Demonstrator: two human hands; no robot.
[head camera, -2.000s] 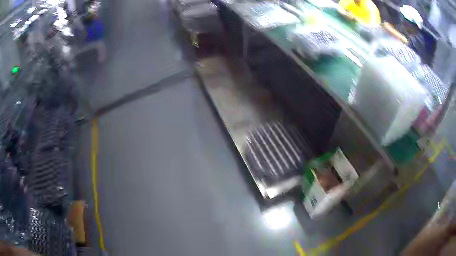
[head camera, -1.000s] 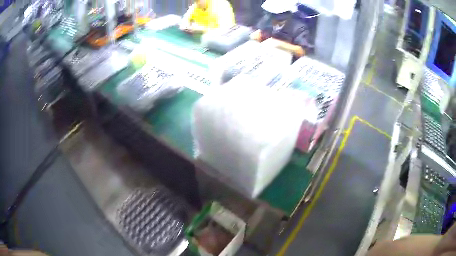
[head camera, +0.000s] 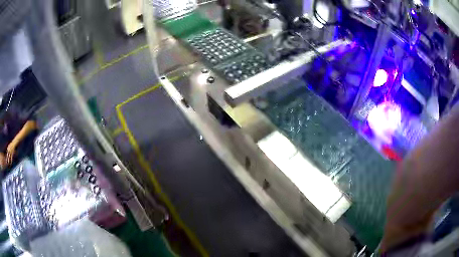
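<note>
No hand can be made out. A blurred bare forearm, likely my right, rises at the right edge, and its hand is cut off or hidden. My left hand is out of the picture. The green conveyor belt (head camera: 327, 135) runs diagonally in front of me. Blister trays (head camera: 219, 47) with round silver parts lie on its far stretch. A pale metal bar (head camera: 287, 73) crosses the belt. The steel side rail (head camera: 221, 108) runs along its left side, with small dark rings (head camera: 211, 80) loose on it.
Blue-violet light and a bright white-red glow (head camera: 385, 118) fill the machine at right. Filled trays (head camera: 55, 145) and a pink-sided box (head camera: 108, 213) stand on a bench at lower left. A person's arm (head camera: 22, 138) shows at far left. Grey floor with yellow lines (head camera: 146, 163) lies between.
The view has swung right, from the aisle and bench to the machine conveyor. The white block and trays have shifted to the lower left. A forearm now shows larger at right.
</note>
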